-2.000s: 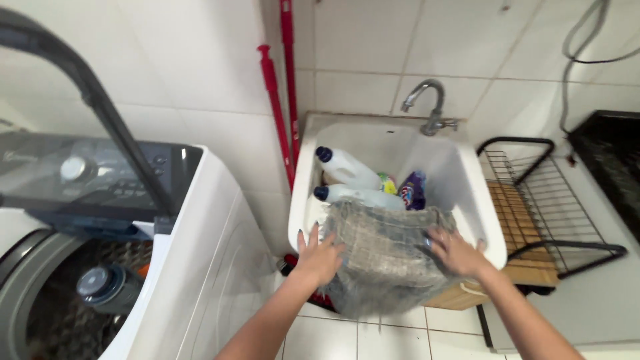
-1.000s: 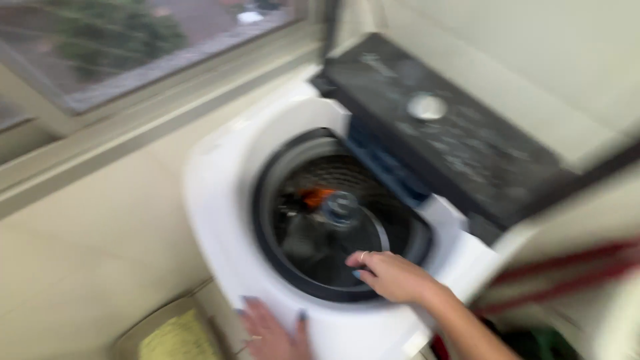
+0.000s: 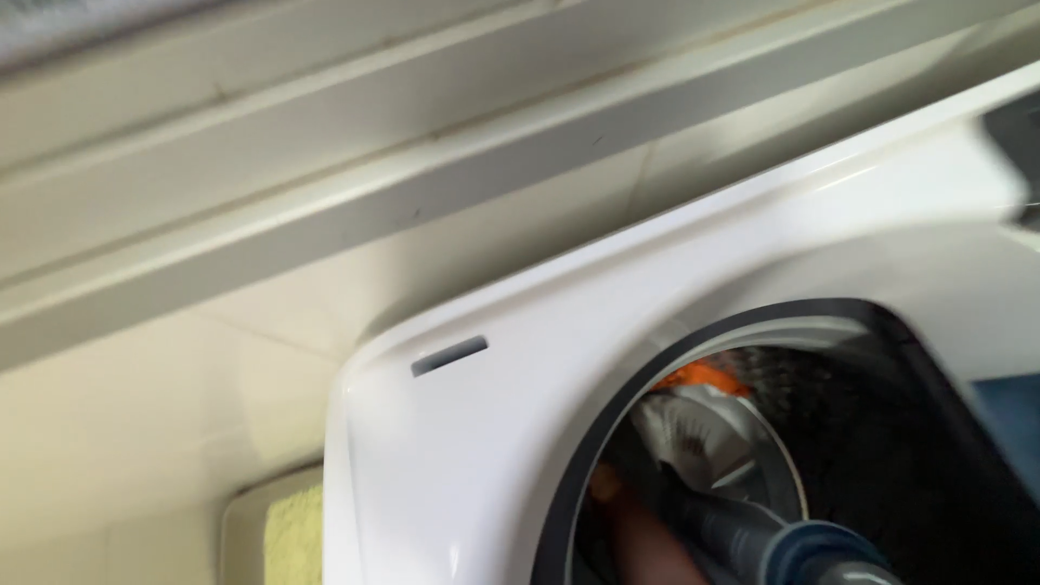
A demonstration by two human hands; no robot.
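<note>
One forearm, apparently my right, reaches into the drum of a white top-loading washing machine (image 3: 455, 439). My right hand (image 3: 608, 486) is dark and blurred inside the opening, left of the blue-grey agitator (image 3: 821, 548); whether it holds anything cannot be told. Beyond it lie pale grey and white cloth (image 3: 695, 431) and an orange fabric item (image 3: 705, 376), against the dark perforated drum wall. The drum's opening has a dark rim (image 3: 597, 435). My left hand is not in view.
A window ledge (image 3: 455, 154) runs diagonally above the washer, with a pale tiled wall (image 3: 203, 357) below it. At lower left, a beige container (image 3: 244, 528) with a yellow textured item (image 3: 294, 532) stands beside the washer. A dark panel edge shows at upper right.
The view has swung from the sink to the washer and closer. My hands have left the grey item in the sink. The hand over the drum a second ago is now apparently deeper inside.
</note>
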